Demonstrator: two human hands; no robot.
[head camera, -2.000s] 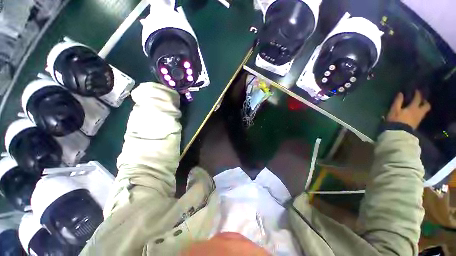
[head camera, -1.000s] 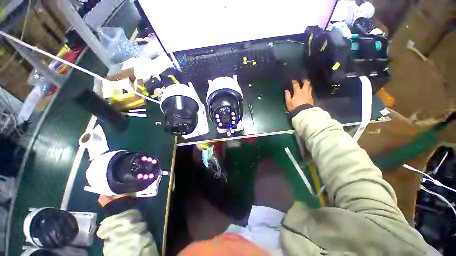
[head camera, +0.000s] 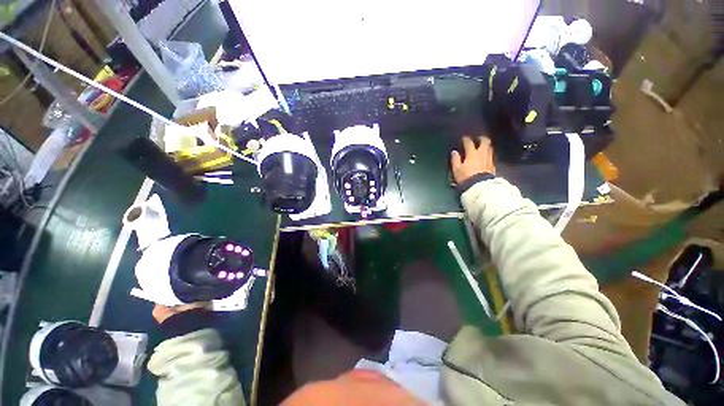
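Note:
A white-hooded PTZ dome camera (head camera: 194, 268) lies on the left bench, its ring of LEDs glowing pinkish. My left hand (head camera: 168, 312) is at its lower edge, with the fingers mostly hidden by the camera; its grip does not show. Two more dome cameras stand side by side at the bench edge: a dark one (head camera: 289, 176) and a lit one (head camera: 360, 170). My right hand (head camera: 474, 160) rests palm down on the bench right of them, fingers slightly spread. Any mouse under it is hidden.
A bright monitor (head camera: 381, 36) stands behind the keyboard (head camera: 361, 105). A bulky black device (head camera: 517, 99) is at right, with a white strip (head camera: 575, 178) hanging over the edge. A label roll (head camera: 136, 215), black block (head camera: 161, 168), yellow-edged carton (head camera: 198, 149) and more cameras (head camera: 79, 354) are at left.
The view has swung up from the cameras to the monitor, then shifted slightly. My left hand now shows at the lit camera's lower edge. My right hand has barely moved since one second ago.

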